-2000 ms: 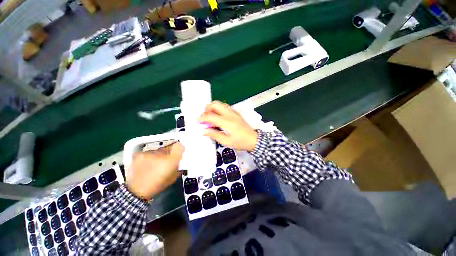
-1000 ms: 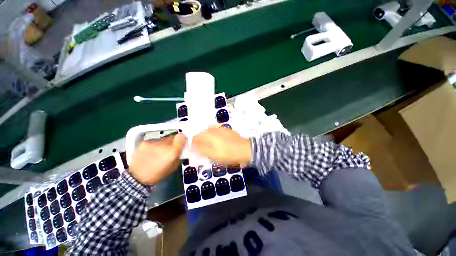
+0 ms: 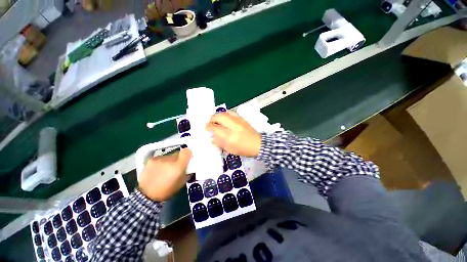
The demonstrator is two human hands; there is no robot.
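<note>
A white camera housing (image 3: 201, 105) lies lengthwise in front of me, above a white sheet of black panels (image 3: 223, 201). Its thin lead with a small end sticks out to the left. My left hand (image 3: 163, 175) grips the white loop bracket (image 3: 148, 150) at the housing's left side. My right hand (image 3: 235, 134) rests on the housing's right side with bent fingers. Whether it holds a wiping pad cannot be told. The housing's lower front end points toward me, and its face is hidden.
Another panel sheet (image 3: 71, 220) lies at left. White wipes (image 3: 256, 116) lie right of the housing. More white cameras stand on the green belt (image 3: 240, 56), at left (image 3: 42, 161) and upper right (image 3: 338, 35). Cardboard cartons (image 3: 440, 123) are at right. A tray (image 3: 97, 64) is across the belt.
My right hand has moved up along the housing from its lower end. The housing sits slightly lower in view, and its lead slants more. The left hand keeps its grip.
</note>
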